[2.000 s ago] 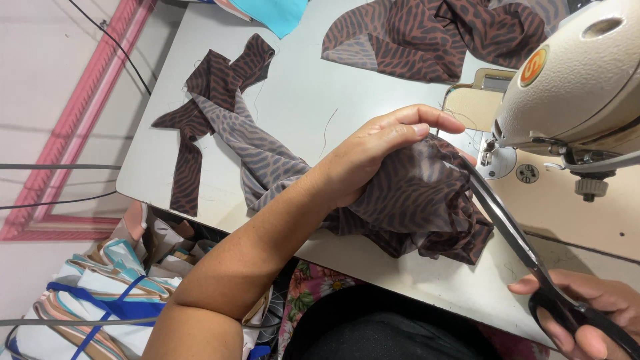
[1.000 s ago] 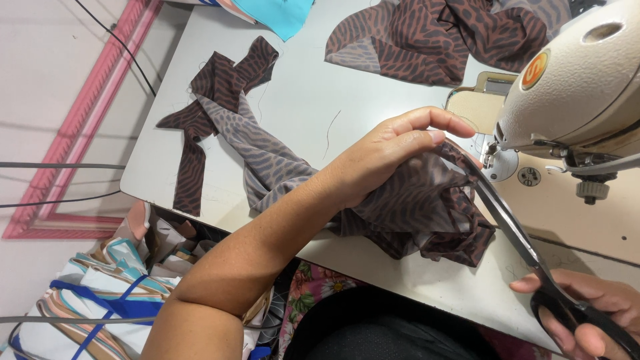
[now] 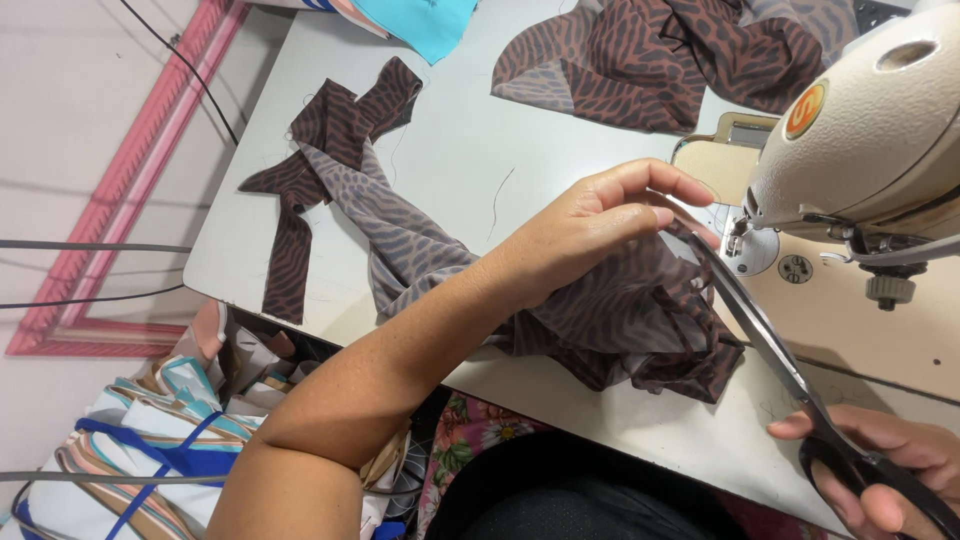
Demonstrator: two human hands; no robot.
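Note:
My left hand (image 3: pixel 600 225) pinches the upper edge of a brown and black animal-print fabric (image 3: pixel 615 315), bunched on the table below the palm. In my right hand (image 3: pixel 877 457), at the lower right, are the black handles of long fabric scissors (image 3: pixel 757 330). Their blades reach up to the fabric edge beside my left fingertips; the tips are partly hidden there. The needle and presser foot of a sewing machine (image 3: pixel 847 150) stand just right of my left fingers. From under my left forearm the fabric's paler side runs to the upper left, where narrow printed strips (image 3: pixel 289 262) lie.
More animal-print fabric (image 3: pixel 637 67) lies at the back of the white table (image 3: pixel 450 150), with turquoise fabric (image 3: pixel 427 26) to its left. Below the table's left edge is a bundle of striped cloth (image 3: pixel 165 435) with blue ties. A pink frame (image 3: pixel 112 180) leans at the far left.

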